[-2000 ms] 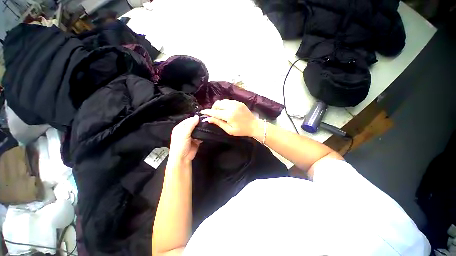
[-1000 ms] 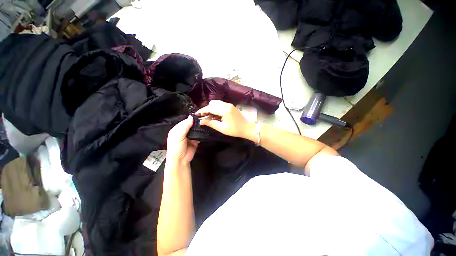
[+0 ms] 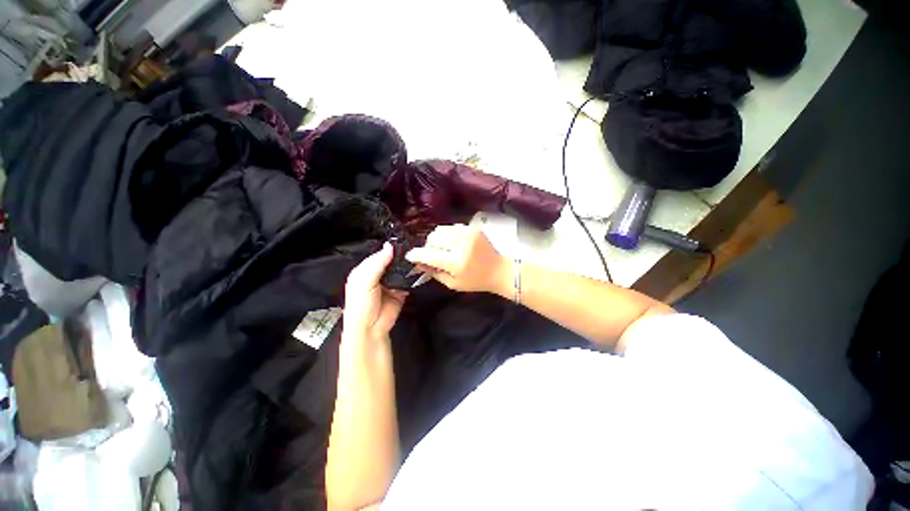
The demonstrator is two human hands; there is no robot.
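A black puffer coat (image 3: 249, 349) lies spread in front of me, its smooth lining facing up, with a small white label (image 3: 317, 326) inside. My left hand (image 3: 371, 294) grips the coat's front edge between thumb and fingers. My right hand (image 3: 461, 257) is close beside it, with small silvery thread snips (image 3: 421, 280) showing below its fingers, the blades near the coat edge. The handles are hidden in the palm. Any loose thread is too fine to see.
A burgundy puffer jacket (image 3: 484, 192) shows beyond the coat. A large white pile (image 3: 419, 80) lies behind. A purple-and-grey hair dryer (image 3: 631, 217) with a black cord and another black puffer coat (image 3: 674, 135) are at right. White and brown fabric (image 3: 58, 384) is at left.
My left hand has turned and the coat edge between the hands has dropped lower. My right hand has shifted slightly down, and the snips' blades now show.
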